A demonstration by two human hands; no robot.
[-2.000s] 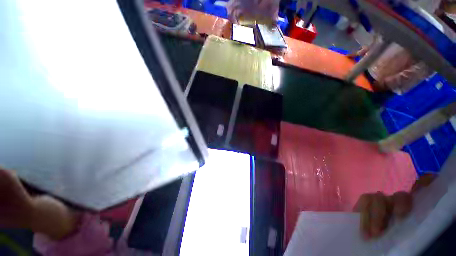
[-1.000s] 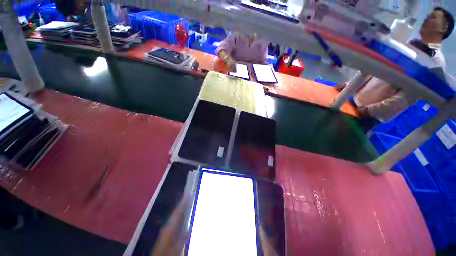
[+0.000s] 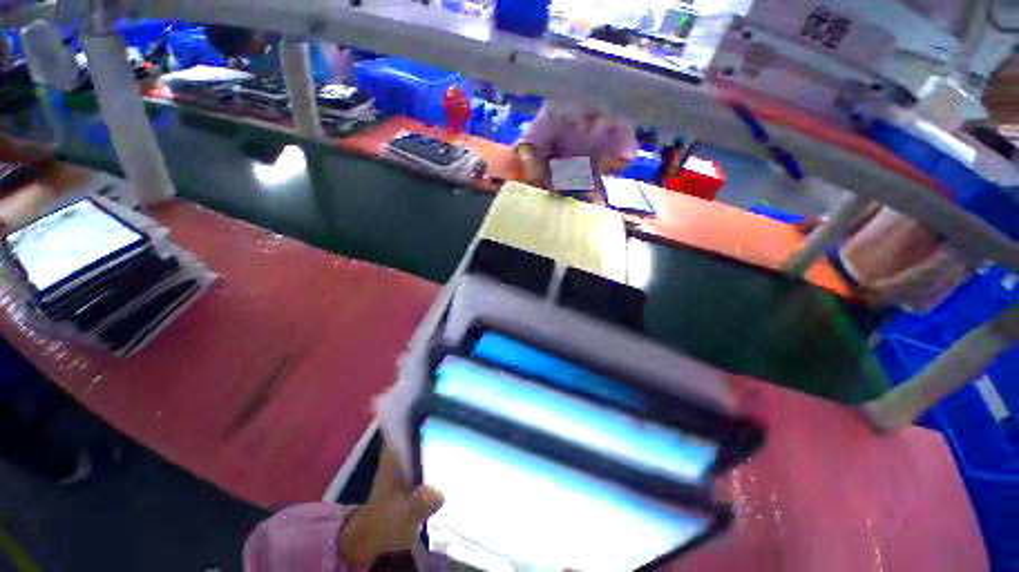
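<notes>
My left hand [image 3: 389,516], in a pink sleeve, grips the left edge of a tilted group of several tablets [image 3: 559,492]. Their screens are lit white and blue, and they overlap with dark borders and pale tray edges between them. The group is blurred. My right hand is not clearly seen; only a tiny skin-coloured spot shows at the bottom edge. Behind the group, dark tablets [image 3: 513,267] lie side by side, partly covered by it. A pale yellow board [image 3: 559,223] lies beyond them across the green belt.
Stacked tablets [image 3: 89,251] with a lit one on top stand at the left of the red-pink mat [image 3: 279,369]. The dark green belt [image 3: 369,218] runs behind. A pale post [image 3: 950,374] and blue crates [image 3: 961,447] are at the right. People sit beyond the belt.
The single lit tablet low in the middle is replaced in view by a raised, tilted group of lit tablets in my left hand. The view has shifted, showing more of the left stack.
</notes>
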